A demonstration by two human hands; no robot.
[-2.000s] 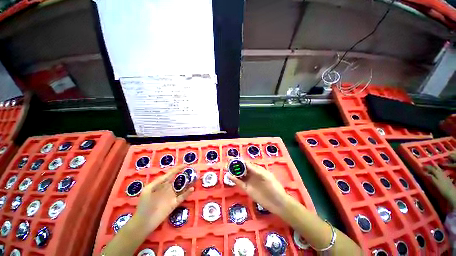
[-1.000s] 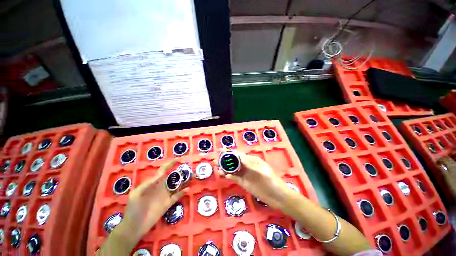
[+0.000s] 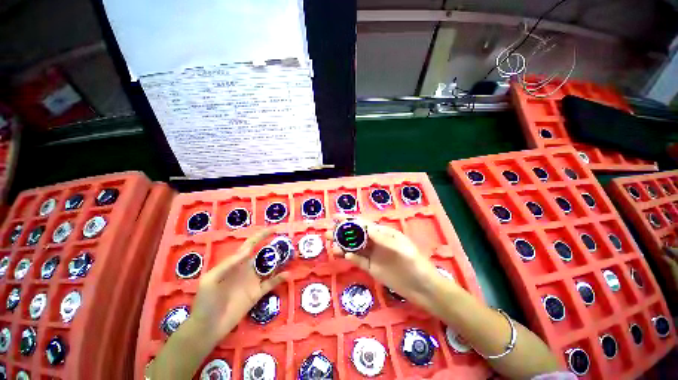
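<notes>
My right hand (image 3: 398, 261) holds a round smartwatch body (image 3: 350, 236) face up, its black screen lit with green marks. My left hand (image 3: 234, 288) holds another smartwatch body (image 3: 267, 260) between its fingers, with whitish-purple marks on the black face. A second round unit (image 3: 282, 250) shows right behind it; whether it is held too is hard to tell. Both hands are over the orange-red foam tray (image 3: 438, 245). Its upper row holds units with black faces up; lower rows hold silver and dark units. Some pockets are hidden by the hands.
Stacked trays (image 3: 134, 245) stand at left. A neighbouring tray (image 3: 476, 194) lies at right, with more trays beyond. A work instruction sheet (image 3: 234, 122) hangs on a black board behind. A black pad (image 3: 613, 126) and white cable (image 3: 511, 63) are back right. Another person's hand (image 3: 671, 256) shows at the right edge.
The camera view has shifted slightly. Both hands stay over the same part of the tray with the same units. The marks on the left-hand screen look different; the right-hand screen stays lit green.
</notes>
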